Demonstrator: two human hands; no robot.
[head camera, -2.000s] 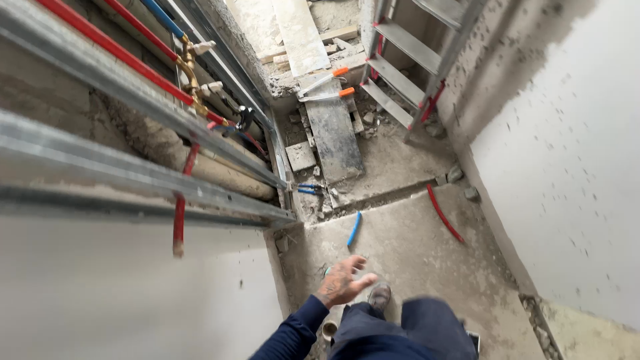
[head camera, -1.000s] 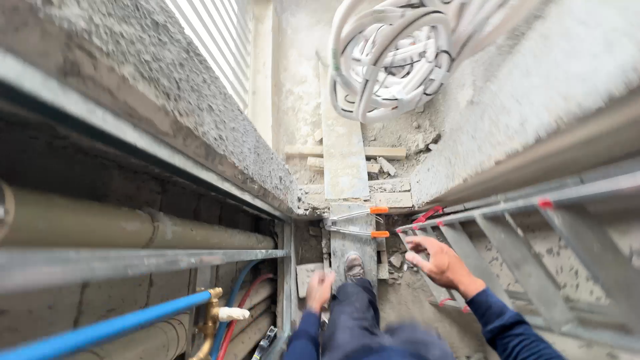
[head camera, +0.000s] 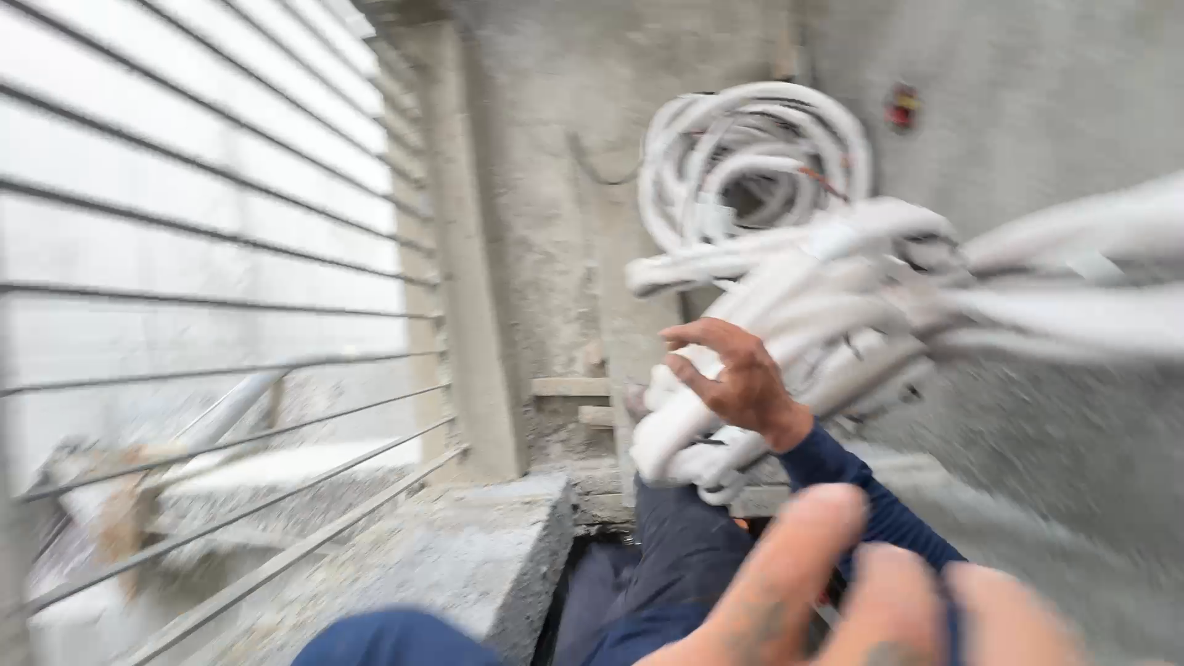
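My right hand reaches in from the lower right in a navy sleeve. Its thumb and index finger are apart, over a bundle of white insulated flexible pipe; whether it touches the pipe cannot be told. Behind that bundle lies a round coil of the same kind of pipe. Large and blurred, what appears to be my left hand is close to the camera at the bottom right, with its fingers apart and nothing seen in them. Its palm and wrist are cut off by the frame.
Metal railing bars run along the left beside a concrete post. A rough concrete ledge borders a dark gap near my legs. Short wood pieces lie ahead. A small red object is at the upper right.
The view has moved forward from the pipes and ladder to the railing and white pipe coils. My right hand is now over the pipe bundle; the other hand appears close to the camera.
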